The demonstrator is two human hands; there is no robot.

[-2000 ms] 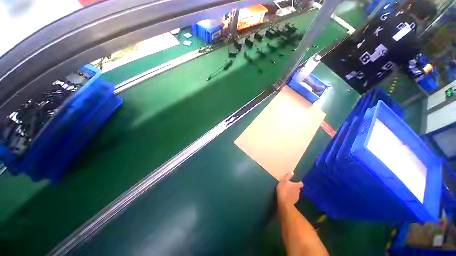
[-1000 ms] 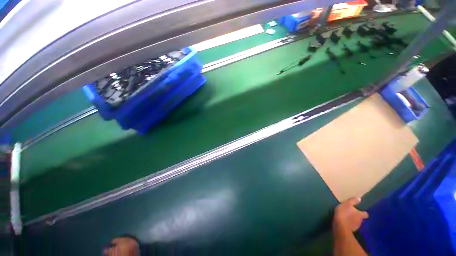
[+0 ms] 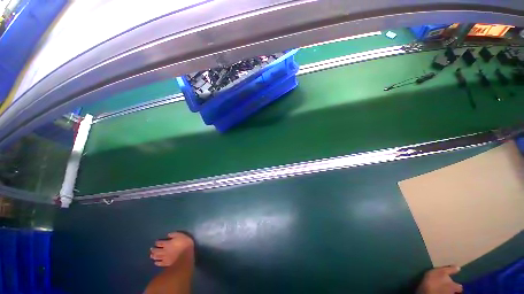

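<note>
A tan cardboard sheet lies on the dark green bench at the right, cut off by the picture's edge. My right hand is at its near corner, with the thumb by the sheet's edge; whether the fingers grip it is hidden. My left hand, with a dark band at the wrist, is over the bench at the lower left. It holds nothing and its fingers are partly spread.
Stacked blue totes with black cabled parts stand on the green belt. More black parts lie loose at the belt's right. A metal rail separates belt and bench. A white roller is at the belt's left end.
The view has swung left, so the totes and cardboard appear farther right. My left hand has come fully into view over the bench. My right hand stays at the cardboard's corner.
</note>
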